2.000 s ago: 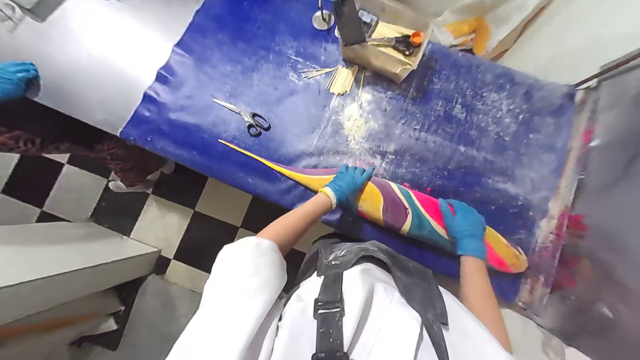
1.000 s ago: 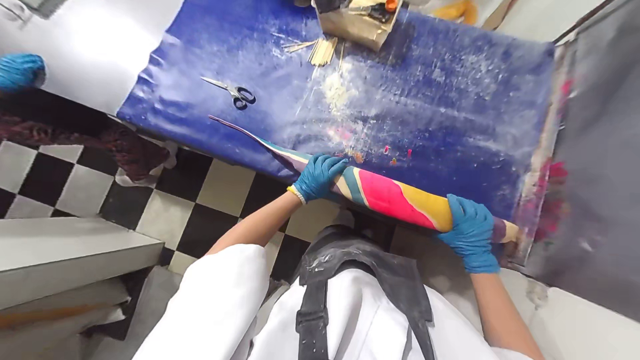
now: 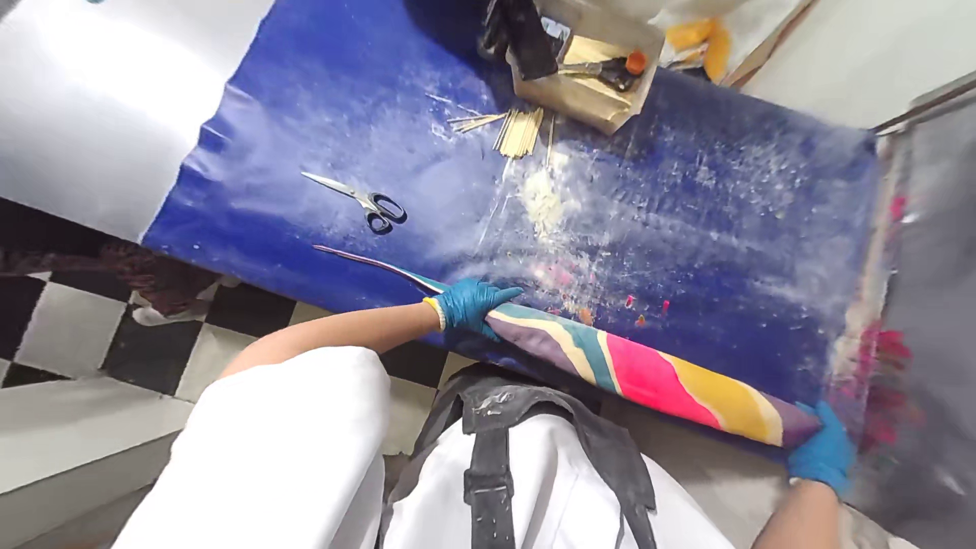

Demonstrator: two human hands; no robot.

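Observation:
A long, tapered roll with pink, yellow, teal, purple and cream stripes (image 3: pixel 663 381), its material unclear, lies along the near edge of the blue-covered table. Its thin tail stretches to the left. My left hand (image 3: pixel 471 305), in a blue glove, rests over the narrower part, thumb and fingers partly spread around it. At the thick right end, my blue-gloved right hand (image 3: pixel 825 451) is wrapped around the tip; some of its fingers are hidden. Scissors with black handles (image 3: pixel 375 210) lie beyond the tail.
Thin wooden sticks (image 3: pixel 520 133) lie near a box (image 3: pixel 579 99) holding more sticks and tools. Pale powder (image 3: pixel 543 202) and small coloured bits are scattered mid-table. A metal surface (image 3: pixel 99 99) adjoins at left, a grey sheet (image 3: pixel 934 305) at right. Another person's glove barely shows at the top left.
The striped roll has turned about its length, showing different stripes. My right hand has moved right, to the roll's thick end. The other person's gloved hand has mostly left view at the left.

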